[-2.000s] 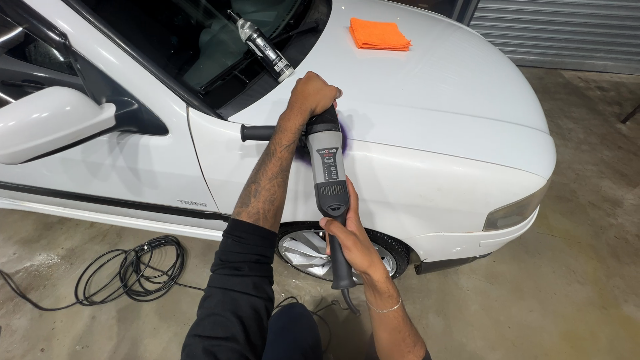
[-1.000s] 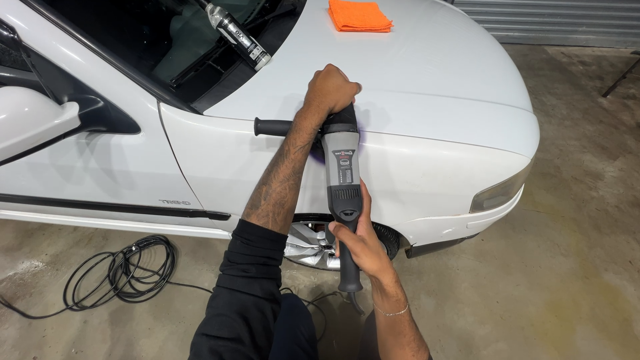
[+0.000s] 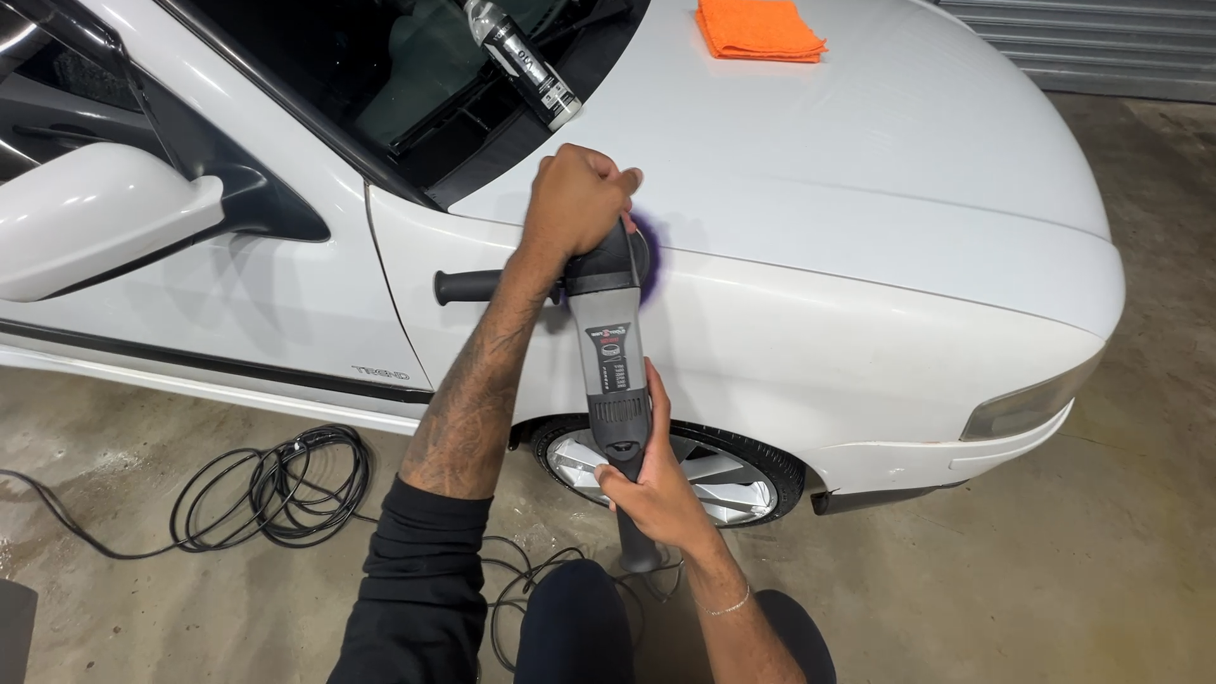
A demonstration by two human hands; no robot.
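Observation:
A grey and black rotary car polisher [image 3: 608, 342] lies along the white front fender [image 3: 760, 332], and its purple pad [image 3: 650, 256] shows at the head's right edge against the paint. My left hand [image 3: 579, 199] rests on top of the polisher's black head, its fingers curled. My right hand [image 3: 655, 484] is wrapped around the rear body near the handle. The black side handle [image 3: 467, 287] sticks out to the left behind my left forearm, with no hand on it. The underside of the pad is hidden.
A folded orange cloth [image 3: 760, 33] lies on the hood. A bottle [image 3: 527, 71] leans at the windshield's base. The side mirror [image 3: 104, 218] juts out at left. Coiled black cable [image 3: 275, 489] lies on the concrete floor, with more cable by my knees. The front wheel [image 3: 703, 475] is below the fender.
The view has shifted between frames. Both hands keep their hold on the polisher, which has moved back along the fender toward the windshield since one second ago.

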